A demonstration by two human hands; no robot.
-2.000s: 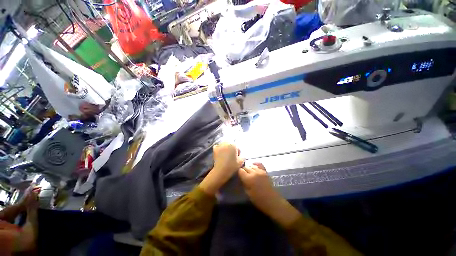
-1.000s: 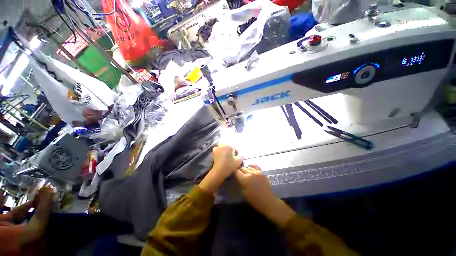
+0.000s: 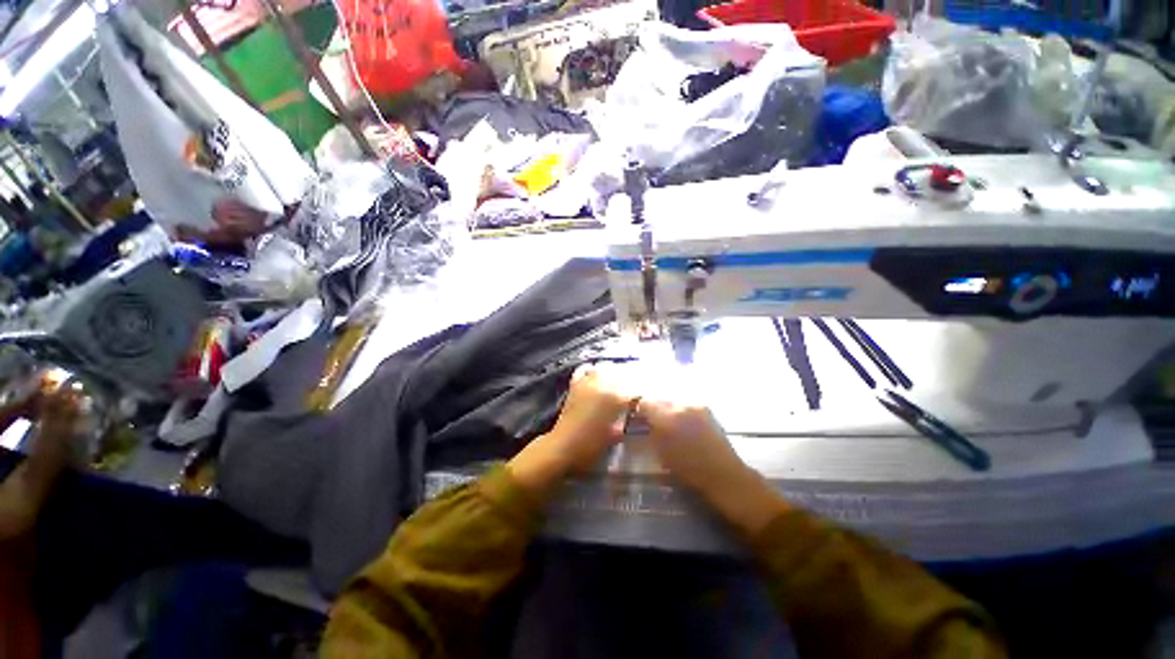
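The dark grey garment [image 3: 387, 412] drapes over the table left of the needle and hangs over the front edge. My left hand [image 3: 597, 415] pinches its edge just in front of the presser foot [image 3: 684, 337]. My right hand [image 3: 686, 435] is closed beside it, fingertips nearly touching my left; a small dark bit shows between them. Whether my right hand grips cloth is blurred. The white sewing machine [image 3: 773, 232] stands over the work, its needle area washed out by the lamp.
Dark fabric strips [image 3: 802, 367] lie under the machine arm, with dark snips [image 3: 937, 431] to their right. Plastic bags [image 3: 722, 90] and a red basket [image 3: 812, 28] are behind. A grey vented motor box [image 3: 126, 322] is at left. Another person's hand [image 3: 49, 438] shows at the left edge.
The view has tilted and shifted, so the machine sits lower and further right. My right hand has risen level with my left, close to the presser foot.
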